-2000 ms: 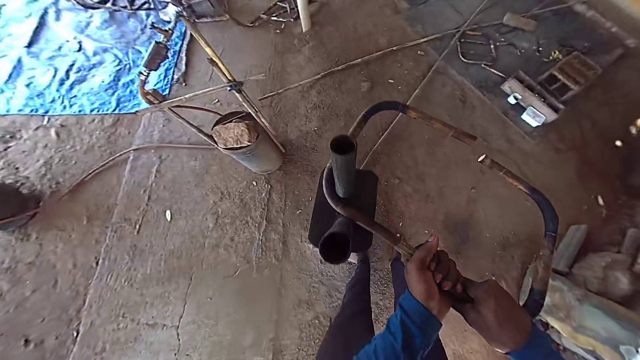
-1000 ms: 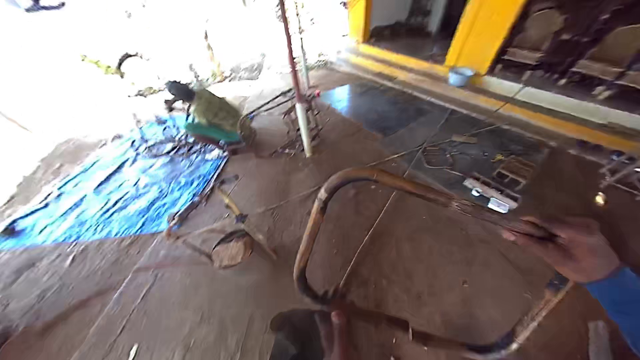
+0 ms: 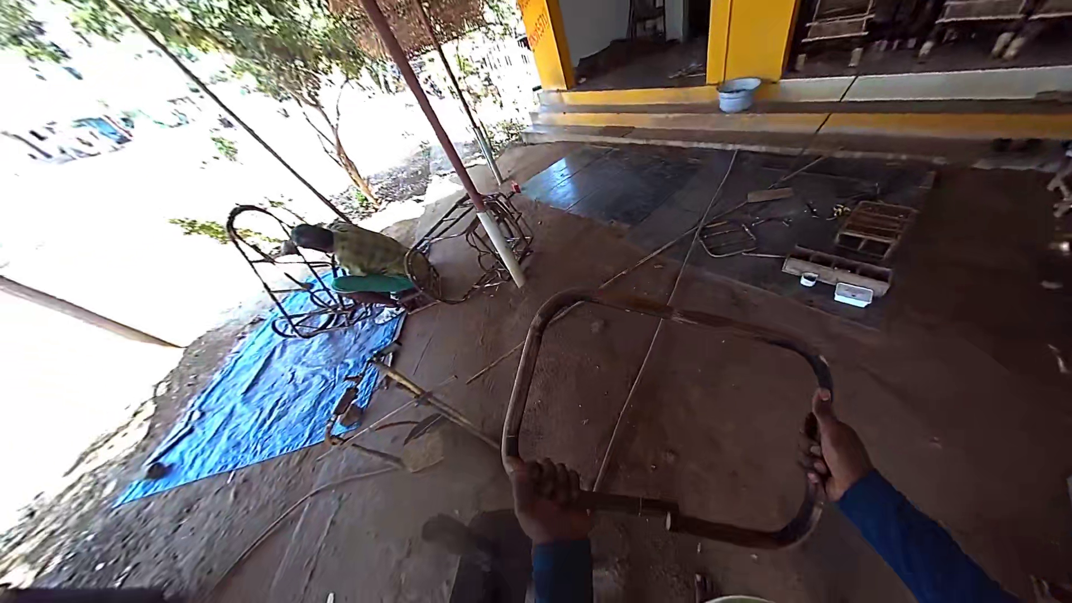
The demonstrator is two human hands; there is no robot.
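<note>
A bent cane frame [image 3: 523, 381], a rounded rectangle of brown pole with darker stretches, is held up in front of me above the floor. My left hand [image 3: 548, 500] is closed around its near left corner. On the right side, my right hand [image 3: 835, 448] grips the frame below its far right corner. The near bar shows a joint or step in the pole between my hands. Below my left hand is a dark, blurred stand, partly hidden.
A person [image 3: 360, 260] crouches beside a curved cane framework on a blue tarpaulin [image 3: 285, 394]. A post [image 3: 501, 247] stands behind the frame. Poles lean near a block [image 3: 423, 450] at left. A divided wooden tray [image 3: 837, 270] lies at right; a bucket [image 3: 737, 95] stands on the steps.
The view has risen from the floor toward the yard and steps. The frame, near the metal stand two seconds ago, is now held up, with my hands moved apart onto its left corner and right side.
</note>
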